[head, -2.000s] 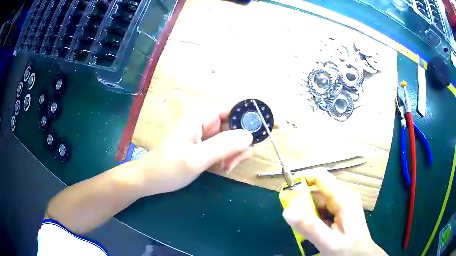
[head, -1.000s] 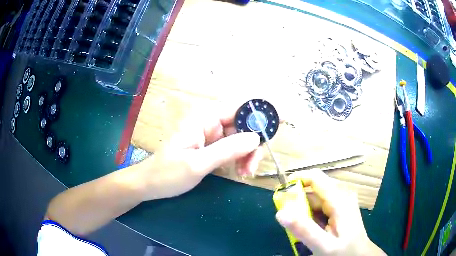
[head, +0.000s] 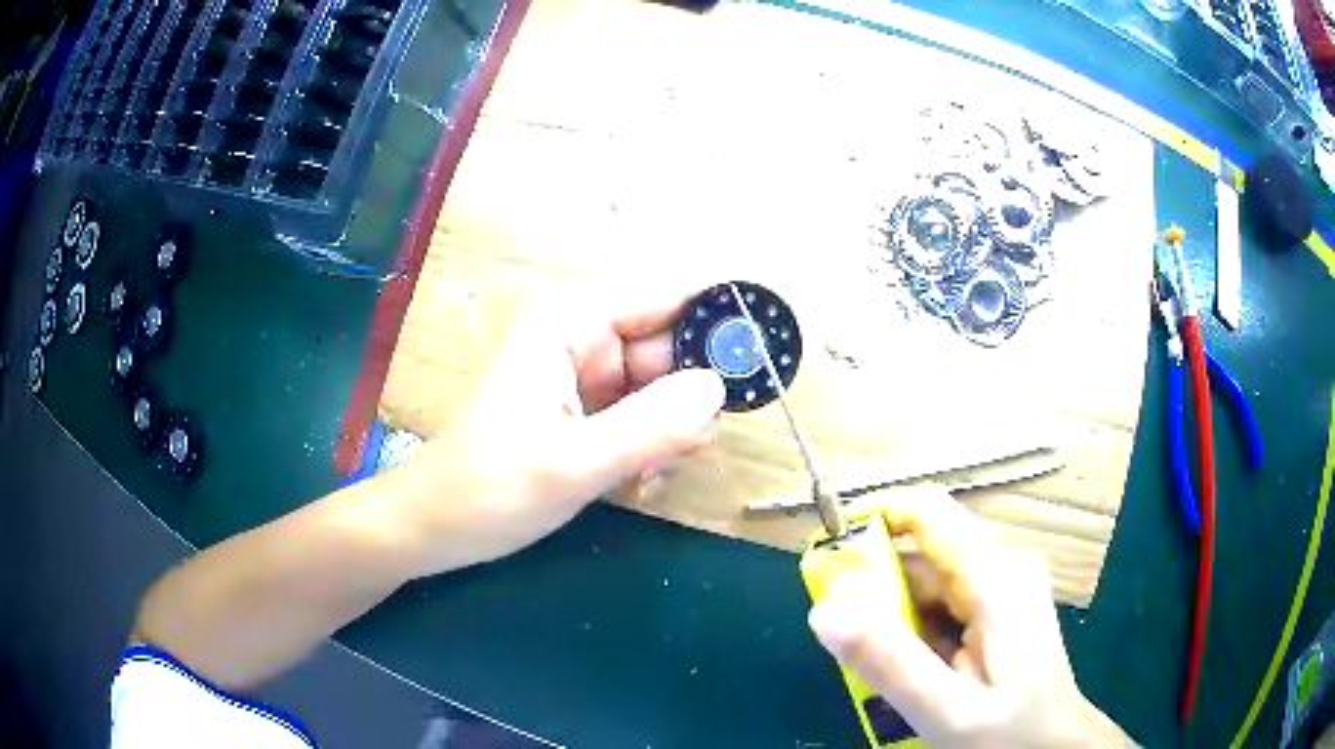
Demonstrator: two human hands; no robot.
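My left hand (head: 593,424) holds a black round part (head: 704,348) by its left and lower edge, above the cardboard, with the thumb on its face. The part has a ring of small dots and a silver centre. My right hand (head: 952,615) grips a yellow-handled tool (head: 854,574) at the lower right. Its long thin metal shank lies across the right side of the disc, with the tip near the top edge. Whether the tip touches the disc is hard to tell.
On the cardboard (head: 586,161) lie tweezers (head: 952,479) and a pile of toothed metal rings (head: 984,300). Cutting pliers (head: 1242,410) and a red-handled brush (head: 1206,483) lie right. Smaller black parts (head: 154,322), bare rings (head: 73,234) and a clear parts tray (head: 337,227) are left.
Since one second ago, the disc and my left hand have shifted slightly left and up. The shank has moved from across the silver centre to the disc's right side.
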